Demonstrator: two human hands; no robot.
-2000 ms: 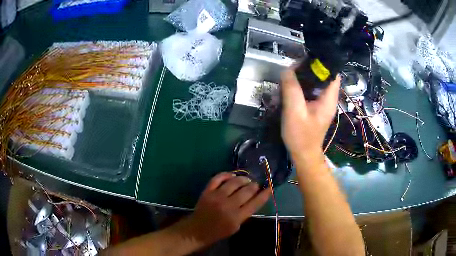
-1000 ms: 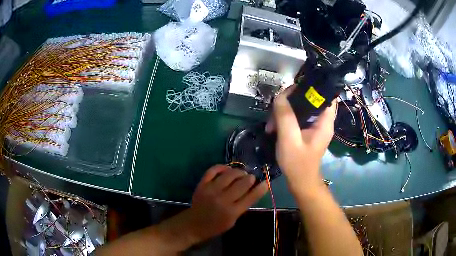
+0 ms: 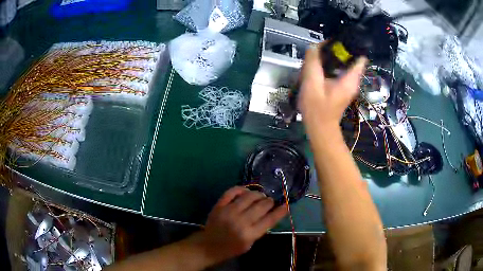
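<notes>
A round black cover [image 3: 270,164] lies on the green mat near the front edge, with red, yellow and white wires running from its middle over the bench edge. My left hand [image 3: 246,217] holds the cover at its near left rim. My right hand [image 3: 331,90] is shut on the black electric screwdriver [image 3: 347,50] with a yellow label, raised at the front of the silver screw feeder [image 3: 275,74]. The screwdriver is blurred and its tip is hard to make out.
A clear tray [image 3: 114,180] of white modules with orange wires is at left. Gaskets [image 3: 214,108] and a white bag [image 3: 204,58] lie mid-bench. Black wired parts [image 3: 392,137] are piled at right. A box of silver housings [image 3: 66,238] is below left. A blue bin [image 3: 90,6] is far left.
One second ago the screwdriver was lower, by the black cover; my right hand has lifted it up and away towards the feeder. My left hand stays at the cover's rim. The view has shifted slightly.
</notes>
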